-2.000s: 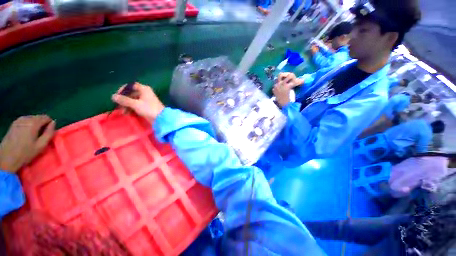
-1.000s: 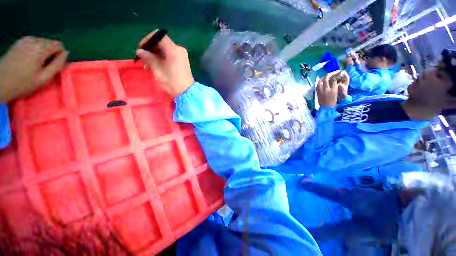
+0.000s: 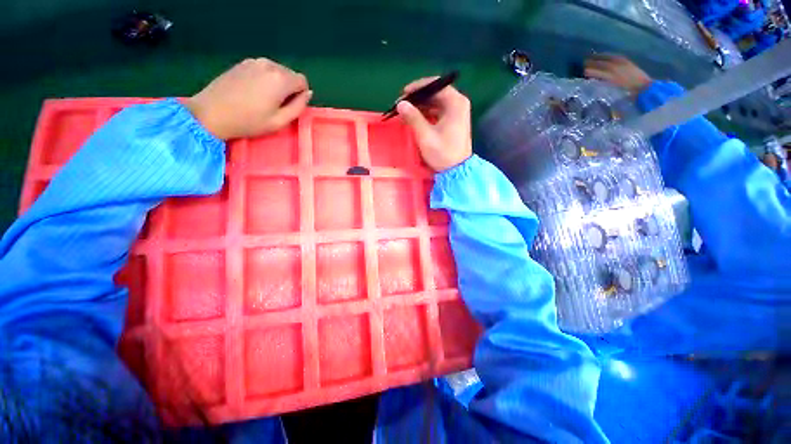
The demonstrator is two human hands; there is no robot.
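My right hand [image 3: 444,126] holds slim black tweezers [image 3: 425,94] like a pen, tip pointing down-left over the back edge of the red foam tray [image 3: 308,238]. My left hand [image 3: 253,100] rests at the tray's back edge, fingers curled and palm down; whether it holds anything is hidden. A small black half-round piece [image 3: 357,171] lies on a rib of the tray between the hands, touched by neither. The tray has a grid of square pockets.
A stack of clear blister trays [image 3: 598,208] with ring-shaped parts stands right of my right arm. The green belt [image 3: 347,35] runs behind the foam, with a dark unit [image 3: 143,28] at back left and a ring-shaped part [image 3: 519,62] near the stack. Another person's blue sleeve [image 3: 720,156] reaches in at right.
The view has turned down and right, so tray and hands appear nearer the middle. The tweezers stay in my right hand. The other person's hand has moved to the belt behind the stack.
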